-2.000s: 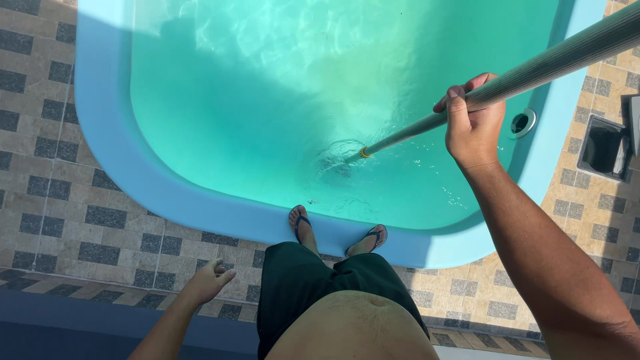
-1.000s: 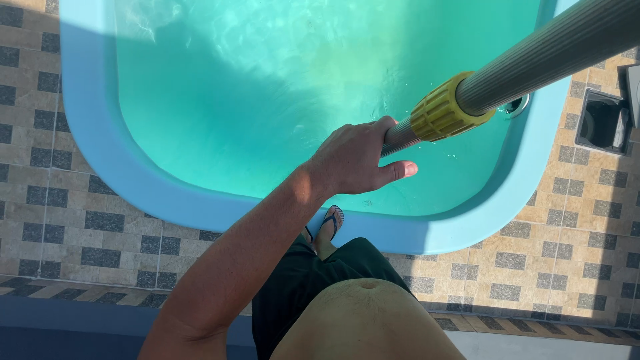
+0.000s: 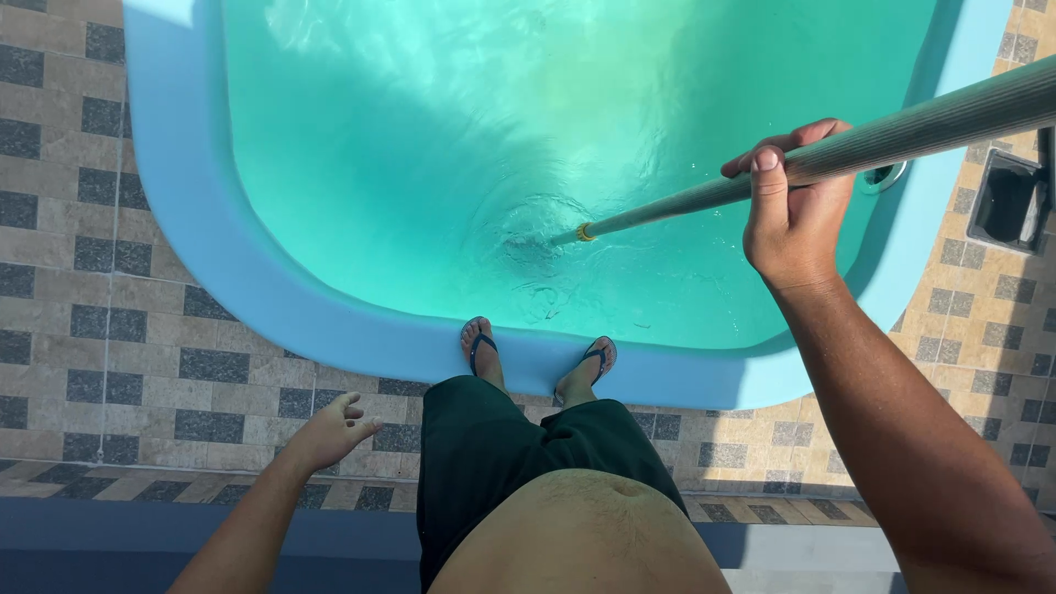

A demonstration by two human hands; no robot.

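A long ribbed telescopic pole (image 3: 916, 132) slants from the upper right edge down into the pool water (image 3: 371, 190). My right hand (image 3: 796, 202) is closed around its middle, with the thumb on top. Lower down, a yellow locking collar (image 3: 586, 232) sits just above the surface, and ripples surround the spot where the pole enters. Whatever is at its submerged end cannot be made out. At the lower left my left hand (image 3: 334, 431) hangs over the tiles, fingers loosely apart, holding nothing.
My feet in flip-flops (image 3: 481, 346) stand on the light blue pool rim (image 3: 272, 309). A round wall fitting (image 3: 885, 177) is at the pool's right side. An uncovered skimmer opening (image 3: 1008, 200) lies in the patterned tile deck (image 3: 210, 396). A dark blue ledge (image 3: 124, 536) runs behind me.
My left hand was at the pole near the yellow collar one second ago; now it is off the pole at the lower left. The collar has gone down, away from me, to the water.
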